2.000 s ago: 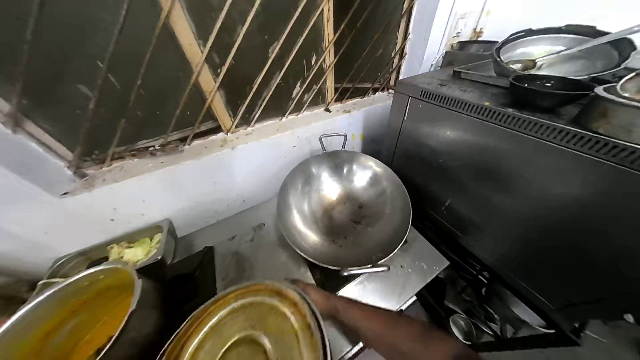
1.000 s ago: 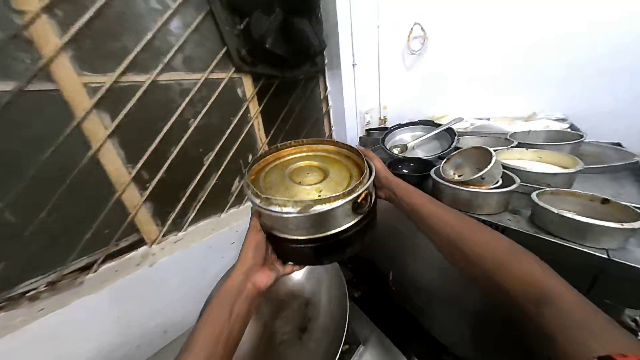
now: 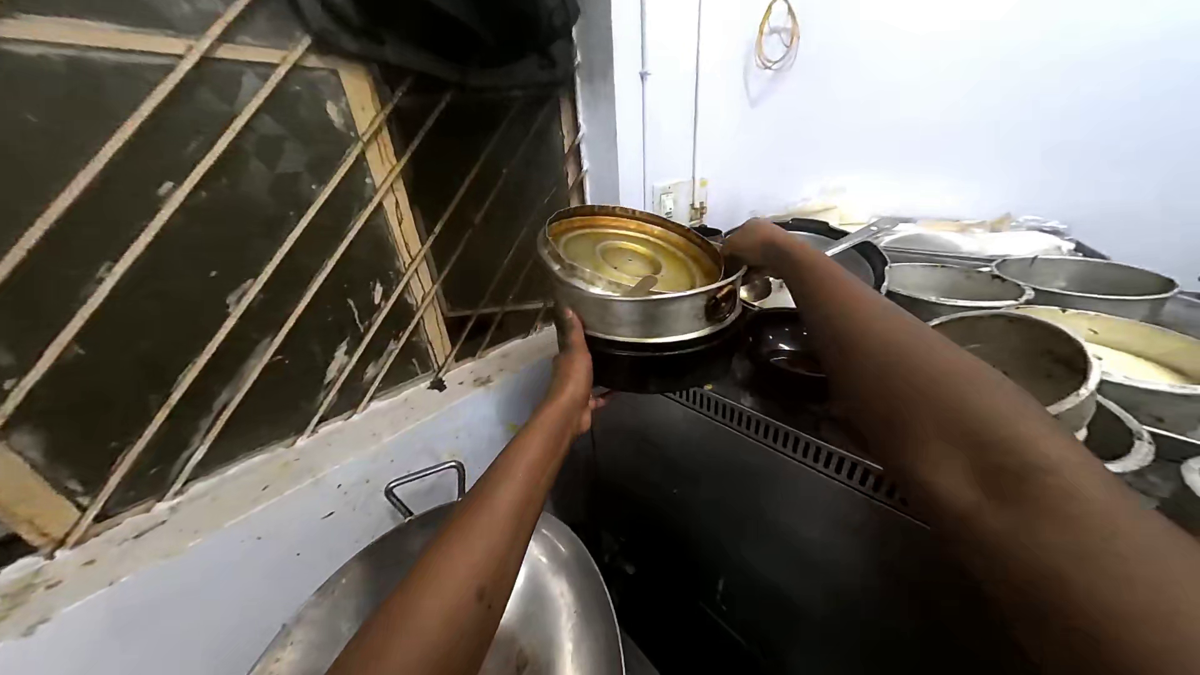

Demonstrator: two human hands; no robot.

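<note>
A stack of metal cooking pots (image 3: 647,314) is held up in both hands over the near-left corner of the dark metal equipment top. A gold-coloured round lid (image 3: 630,258) lies tilted in the uppermost pot, and the base of the stack is black. My left hand (image 3: 574,370) supports the stack low on its left side, its fingers partly hidden beneath. At the right rim, my right hand (image 3: 761,246) grips the stack, with the fingertips out of sight. A dark bowl (image 3: 786,342) sits just right of the stack. Whether the stack touches the surface below cannot be told.
Below my left arm is a large steel wok (image 3: 553,600) with a loop handle. Several aluminium pots (image 3: 1087,281) crowd the right side, beside a black pan with a long-handled ladle (image 3: 862,234). A barred window (image 3: 253,281) and its ledge (image 3: 394,422) run along the left. A vent strip (image 3: 797,450) edges the equipment.
Two seconds ago the lidded pot was low beside the wok; a second ago both hands held the stack above the wok. Now it is over the equipment's corner. The view has swung up and right.
</note>
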